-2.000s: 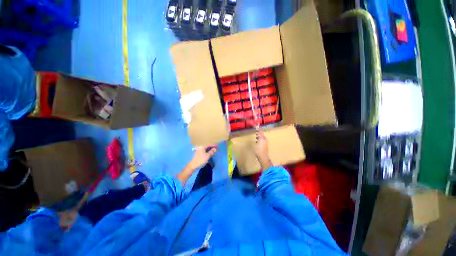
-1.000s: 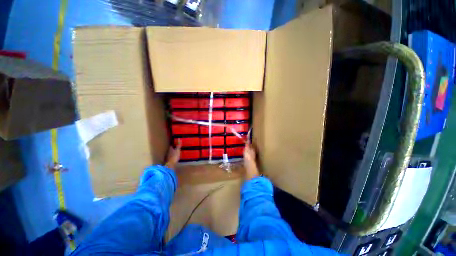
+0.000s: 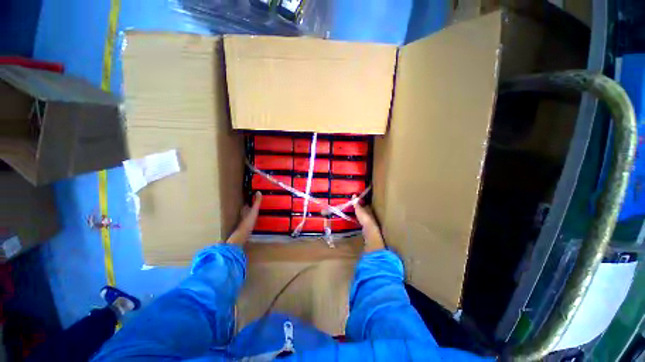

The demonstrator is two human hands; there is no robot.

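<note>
An open cardboard carton [image 3: 311, 85] stands in front of me with its flaps spread. Inside lies a black tray of red parts [image 3: 306, 185], in tight rows. White strapping bands [image 3: 310, 170] cross over it, one lengthwise and others slanting, with loose ends at the near edge. My left hand [image 3: 247, 218] is inside the carton at the tray's left side near the front corner. My right hand [image 3: 366, 222] is at the tray's right side near the front corner. The fingertips of both hands are partly hidden between tray and carton wall.
A curved metal rail [image 3: 617, 177] stands on the right beside a green bench with a white sheet [image 3: 594, 304]. Another open carton [image 3: 78, 134] is at the left. Plastic-covered trays [image 3: 272, 13] lie beyond the carton. Another person's foot [image 3: 121, 302] is at lower left on the blue floor.
Since two seconds ago I have moved close over the carton and both hands have reached in to the tray's sides. In the last second the straps have shifted slightly; the hands stay at the sides.
</note>
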